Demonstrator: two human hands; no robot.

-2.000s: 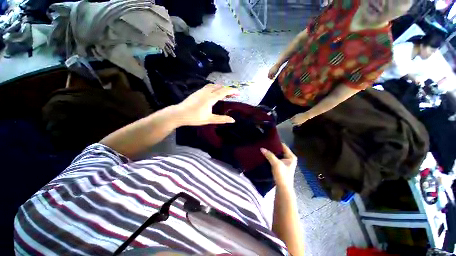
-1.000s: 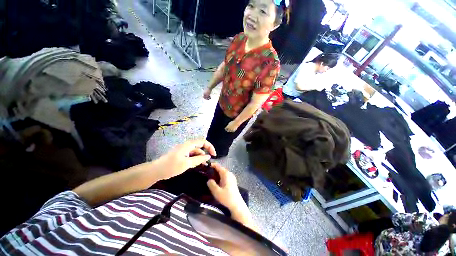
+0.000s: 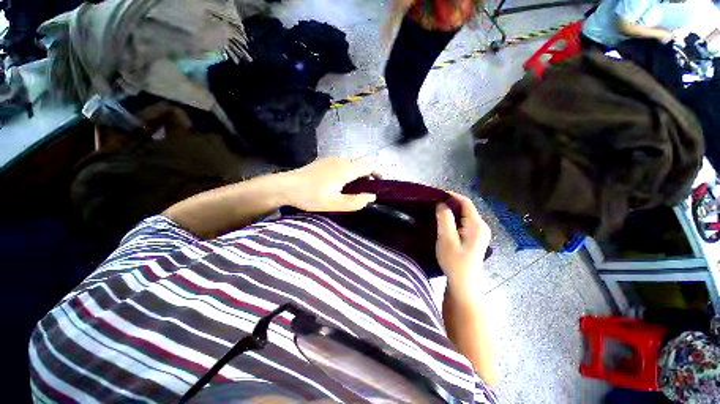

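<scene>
A maroon collar or neckband (image 3: pixel 406 191) is stretched between my hands in front of my waist, with dark navy garment cloth (image 3: pixel 395 233) hanging below it. My left hand (image 3: pixel 335 185) grips the maroon band's left end between thumb and fingers. My right hand (image 3: pixel 462 233) grips its right end, thumb on the near side. The rest of the garment is hidden by my hands and striped shirt.
A brown garment pile (image 3: pixel 592 142) sits on a blue crate (image 3: pixel 521 229) at right. Red stools (image 3: pixel 624 351) stand right. Beige fringed cloths (image 3: pixel 142 47) and black garments (image 3: pixel 276 102) lie left. A person's dark-trousered legs (image 3: pixel 410 79) are ahead; another person (image 3: pixel 624 24) sits far right.
My hands have moved apart from their close position, and the maroon band now spans between them. The person in the red patterned top has moved away ahead. The view has tilted down.
</scene>
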